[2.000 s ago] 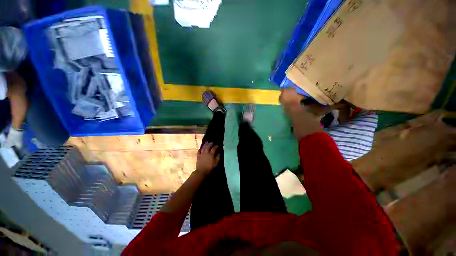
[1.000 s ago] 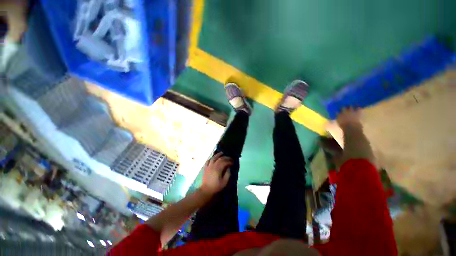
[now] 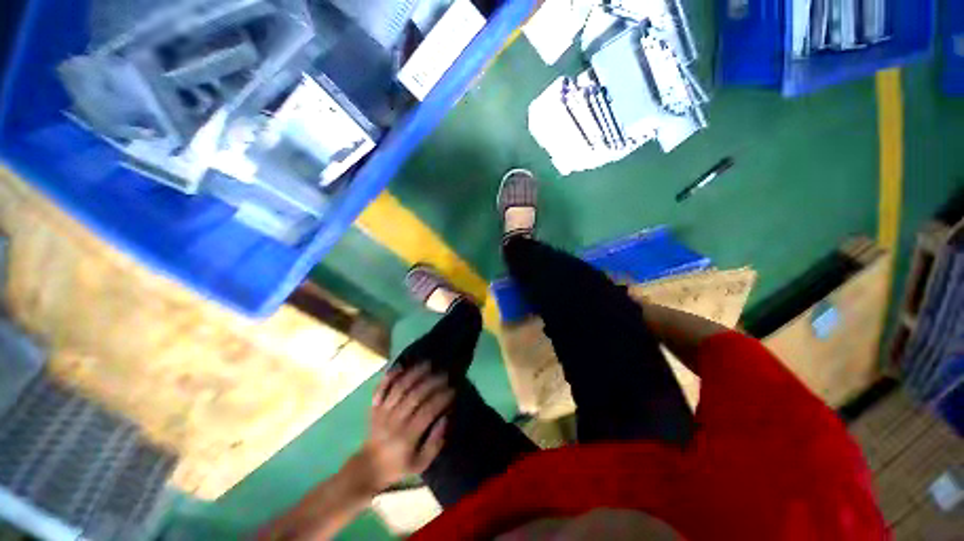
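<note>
My left hand rests on my left thigh, fingers slightly apart, holding nothing. My right forearm reaches down behind my right leg, which hides the hand. Beside it lies a tan board or cardboard sheet with a blue crate edge showing past it. A large blue crate at upper left holds jumbled silver sheet-metal parts. A pile of pale metal plates lies on the green floor ahead of my feet.
A dark thin marker or pen lies on the floor. Another blue crate with silver parts stands at upper right. Slotted metal stacks stand by the plywood at left. Wooden boxes or pallets are at right.
The view has swung, bringing the large crate closer and the floor pile and pen into view. My feet and legs have shifted. My right hand has gone out of sight; my left stays on the thigh.
</note>
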